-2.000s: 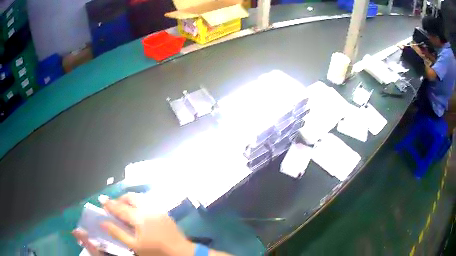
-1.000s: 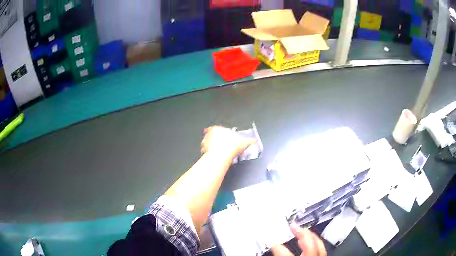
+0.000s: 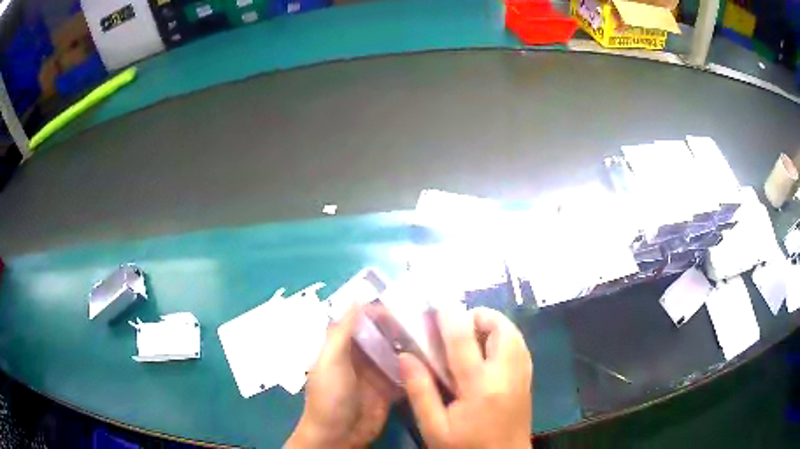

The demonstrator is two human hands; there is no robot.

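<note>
A shiny metal housing (image 3: 379, 344) with upright walls is held tilted between my hands, low in the middle of the view. My left hand (image 3: 344, 386) grips its left side. My right hand (image 3: 478, 373) grips its right side, with the thumb on the metal. Fingers and glare hide part of the housing. A large flat white sheet (image 3: 267, 346) with hooked tabs lies on the green mat (image 3: 263, 263), left of my hands. A smaller folded white sheet or bracket (image 3: 168, 338) and a U-shaped metal housing (image 3: 117, 292) lie further left.
Stacked metal housings (image 3: 689, 235) and glaring white sheets (image 3: 579, 250) stand at right. Loose white sheets (image 3: 731, 316) and a thin rod (image 3: 608, 368) lie on the dark surface. A small white pad (image 3: 330, 210) lies beyond my hands. A red bin (image 3: 539, 22) and yellow carton (image 3: 627, 24) are behind.
The view has swung left. My left hand has come back from the housing on the dark surface, which is gone from that spot. Both hands now hold a housing over the mat.
</note>
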